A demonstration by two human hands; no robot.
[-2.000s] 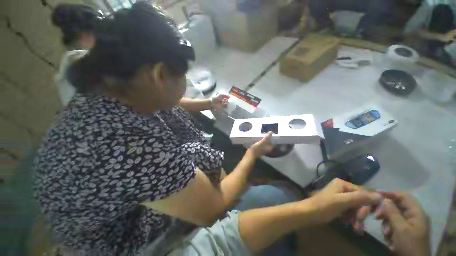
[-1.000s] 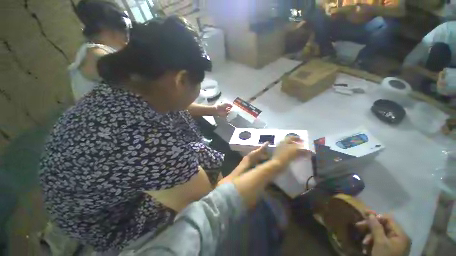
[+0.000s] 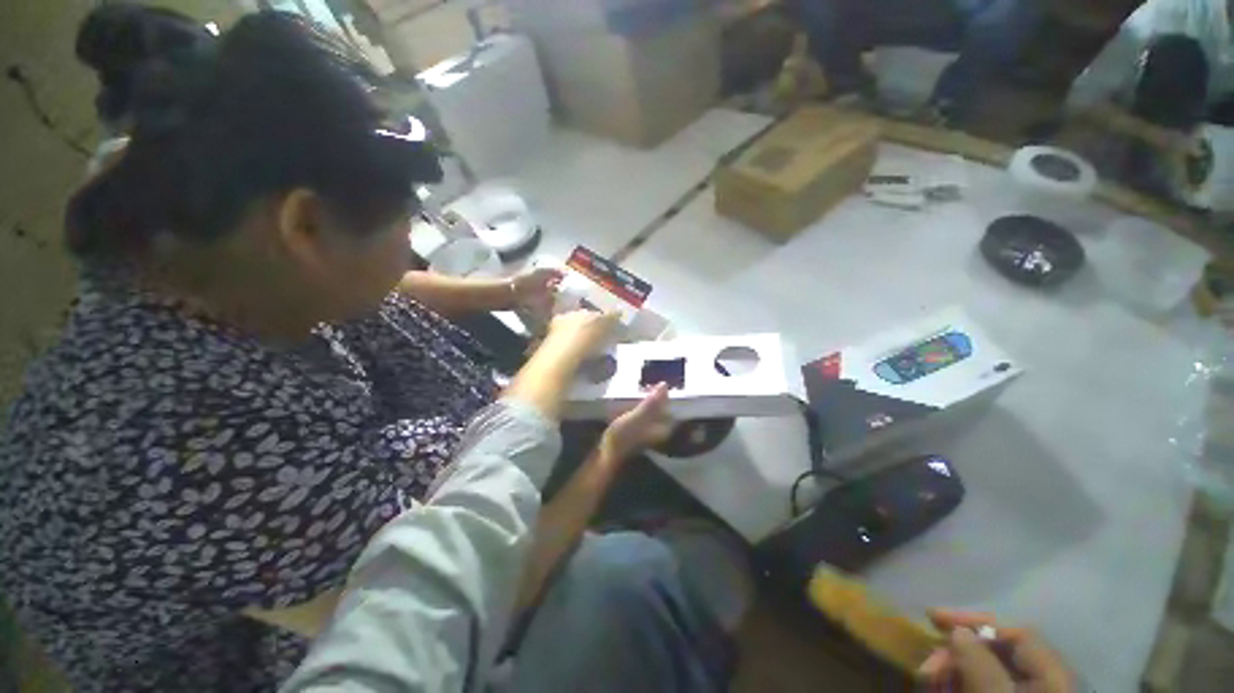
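Note:
My left hand reaches across the neighbour's arm to the left end of a white box insert, close to a dark and red printed card. Its fingers are blurred, and I cannot tell if they grip anything. The neighbour's hand holds the insert from below; it has two round holes and a dark square between them. My right hand, cut by the bottom edge, holds a narrow yellow-brown strip or dish edge by its right end.
A glossy black elongated device with a cord lies near the table edge. Beyond it stands a printed box. A brown carton, a dark bowl and a white ring are farther back. The neighbour sits close at left.
My left hand has moved from the insert's right hole to its left end. The gold piece, earlier seen as a wide dish, now shows as a narrow strip, lower in view.

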